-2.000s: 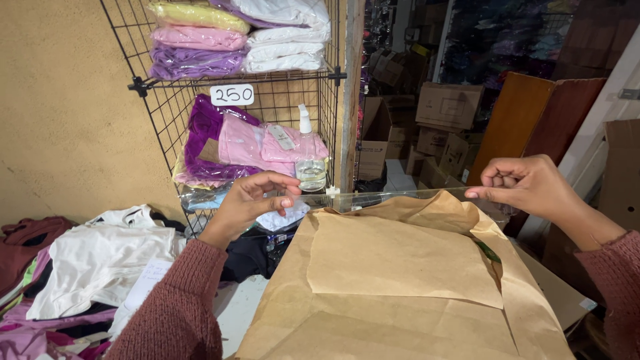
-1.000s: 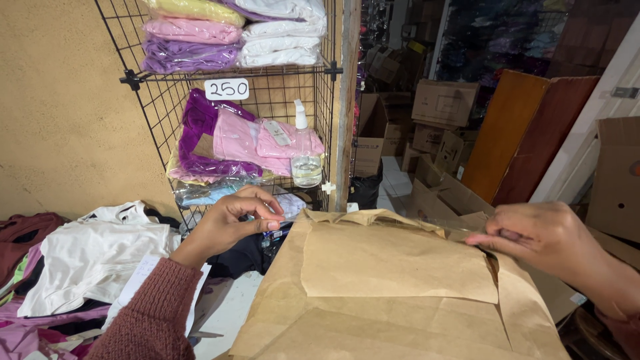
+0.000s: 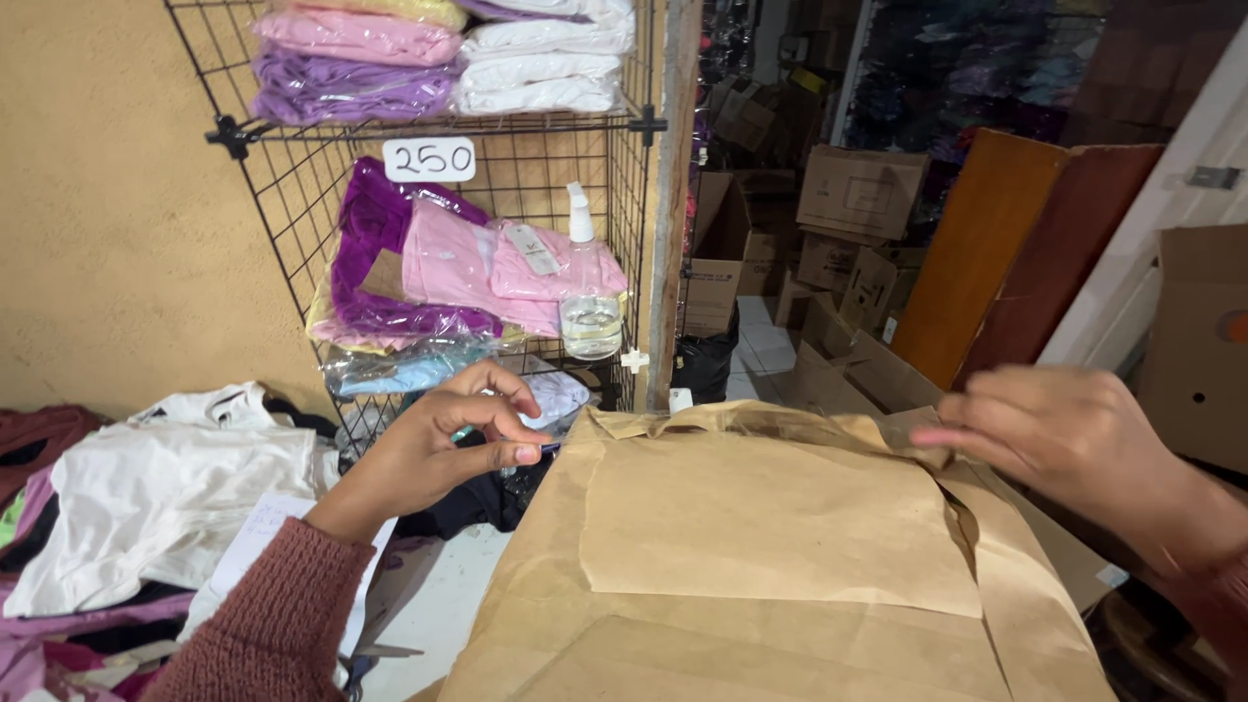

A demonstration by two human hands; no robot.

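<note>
A large parcel in brown kraft paper (image 3: 780, 526) stands in front of me, its top edge creased and partly folded. Along that edge lies a strip of clear tape (image 3: 760, 421). My left hand (image 3: 448, 444) pinches the strip's left end between thumb and index finger, just beyond the parcel's top left corner. At the top right corner is my right hand (image 3: 1043, 448), blurred, with its fingers curled and the thumb pointing left over the paper. Whether it still grips the tape's other end is not clear.
Behind the parcel stands a black wire rack (image 3: 283, 229) with bagged clothes and a clear pump bottle (image 3: 591, 312). Loose garments (image 3: 175, 487), a written sheet (image 3: 244, 556) and scissors (image 3: 385, 650) lie at left. Cardboard boxes (image 3: 863, 190) and an orange-brown panel (image 3: 975, 253) are at back right.
The clear tape, stretched above the parcel's top edge two seconds ago, now lies along it. My right hand has come down beside the top right corner.
</note>
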